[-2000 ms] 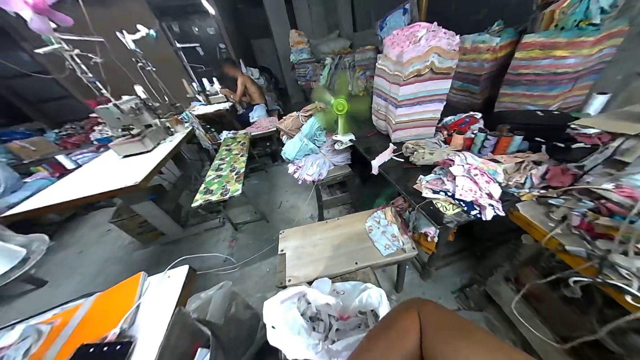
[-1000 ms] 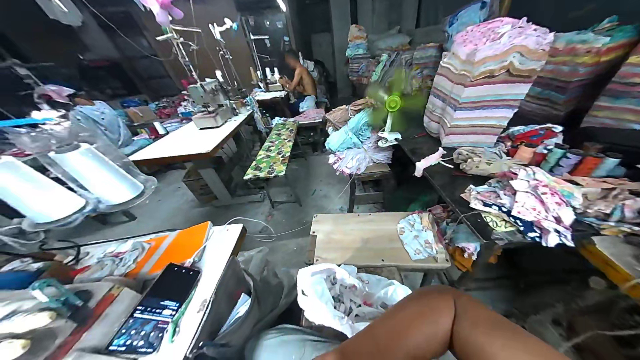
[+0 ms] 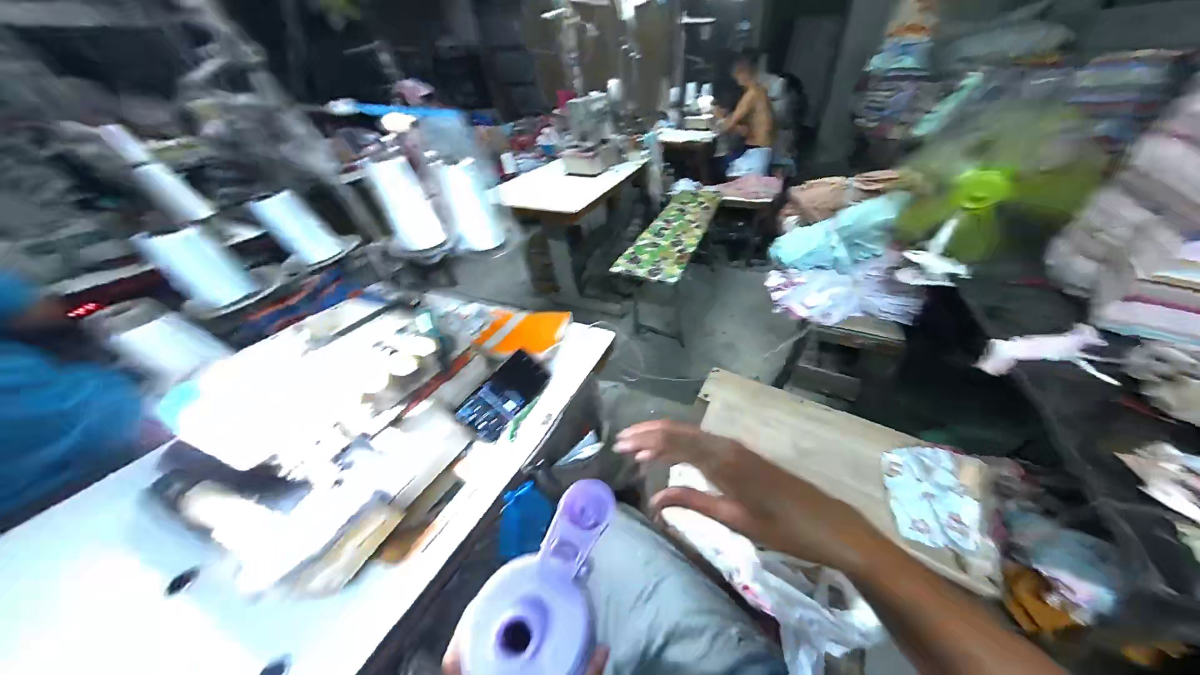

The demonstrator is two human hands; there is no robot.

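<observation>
My left hand is low in the head view, mostly hidden, with fingertips showing on both sides of a purple plastic bottle. The bottle's flip cap is raised and its dark mouth faces up. My right hand is held in the air to the right of the cap, fingers apart and holding nothing. Beneath the right forearm lies a white plastic bag. A wooden bench stands behind that hand, with a printed cloth piece on it.
On the left, a white sewing table carries a phone and an orange cloth. Large white thread cones stand behind. A person in blue is at the left edge; another person works farther back. A green fan runs at right.
The purple bottle and both hands have come into view. The view has swung left, bringing in more of the sewing table and the person in blue.
</observation>
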